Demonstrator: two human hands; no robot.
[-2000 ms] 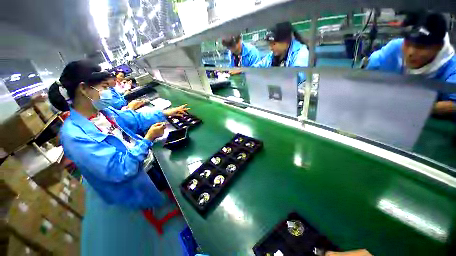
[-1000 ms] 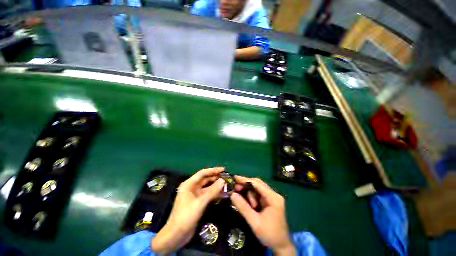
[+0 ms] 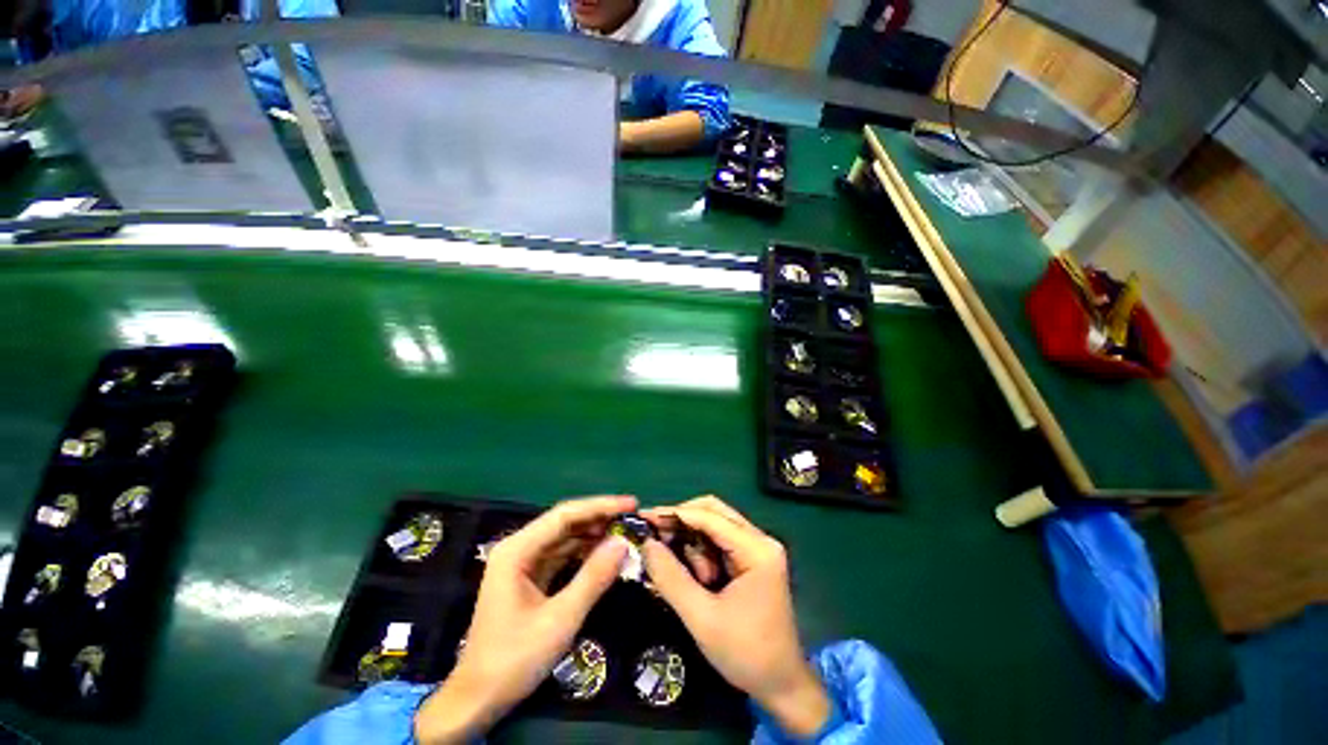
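A round electronic module (image 3: 632,533), shiny with dark and pale parts, is held between the fingertips of both hands above a black parts tray (image 3: 338,651). My left hand (image 3: 536,597) grips its left side. My right hand (image 3: 733,604) touches its right side and has a small dark thing in its curled fingers; what that is cannot be told. The tray under my hands holds one round module per visible pocket, such as one module (image 3: 415,537) at its upper left. My hands cover its middle pockets.
Filled black trays lie at left (image 3: 222,381) and right (image 3: 820,339). A metal rail (image 3: 481,258) with pale dividers crosses behind. A person in blue sits opposite beside another tray (image 3: 749,163). At right are a wood-edged shelf (image 3: 979,313), a red basket (image 3: 1085,349) and a blue bag (image 3: 1107,590).
The view has swung from the neighbouring worker on the left to the bench in front. Both hands came into view holding the module; over the last second they stay together above the tray.
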